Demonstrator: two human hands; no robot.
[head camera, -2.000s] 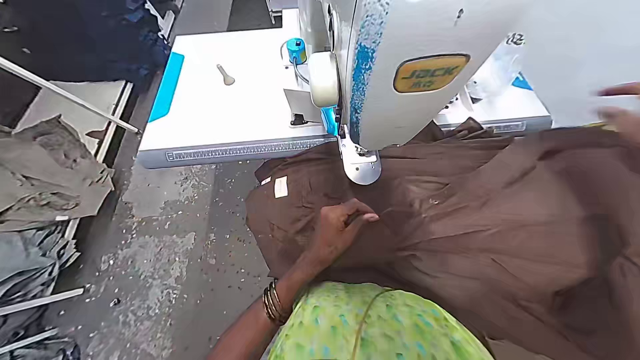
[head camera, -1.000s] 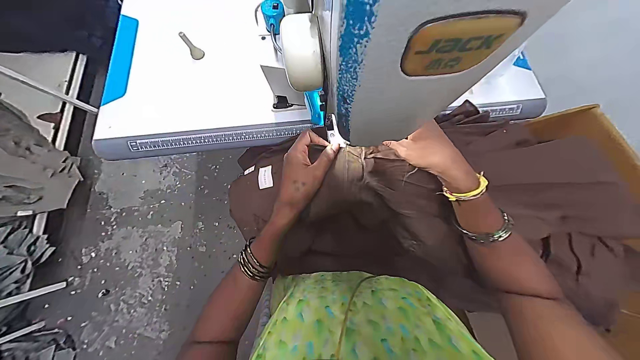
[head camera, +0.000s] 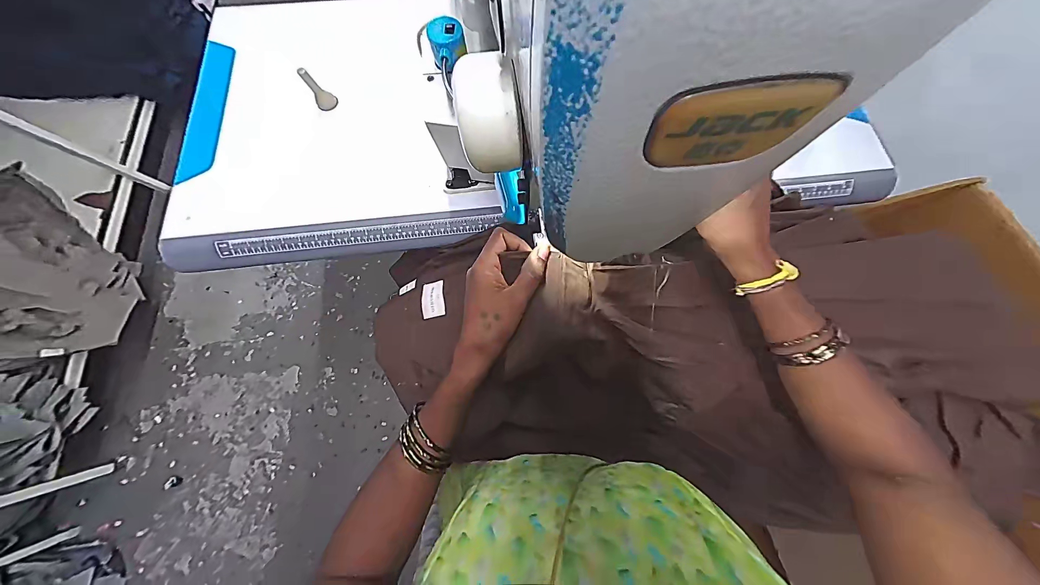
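Observation:
Brown fabric (head camera: 601, 382) hangs from the Jack sewing machine (head camera: 617, 162) and spreads over my lap and to the right. My left hand (head camera: 500, 296) pinches the fabric's upper edge between thumb and forefinger, close to the machine's needle area. Two small white labels lie on the cloth; the larger label (head camera: 434, 300) is just left of that hand. My right hand (head camera: 741, 223) is at the fabric behind the machine head, its fingers hidden by the head, so its grip does not show.
The white machine table (head camera: 341, 162) has a ruler strip along its front edge and a small pale spoon-like tool (head camera: 318, 89) on top. A cardboard box (head camera: 959, 199) stands under the fabric at right. Grey cloth pieces (head camera: 61, 268) lie on a rack at left.
Two seconds ago my left hand lay lower on the fabric and my right was at the far right edge; both came to the machine. Since one second ago, my right hand has moved partly behind the head.

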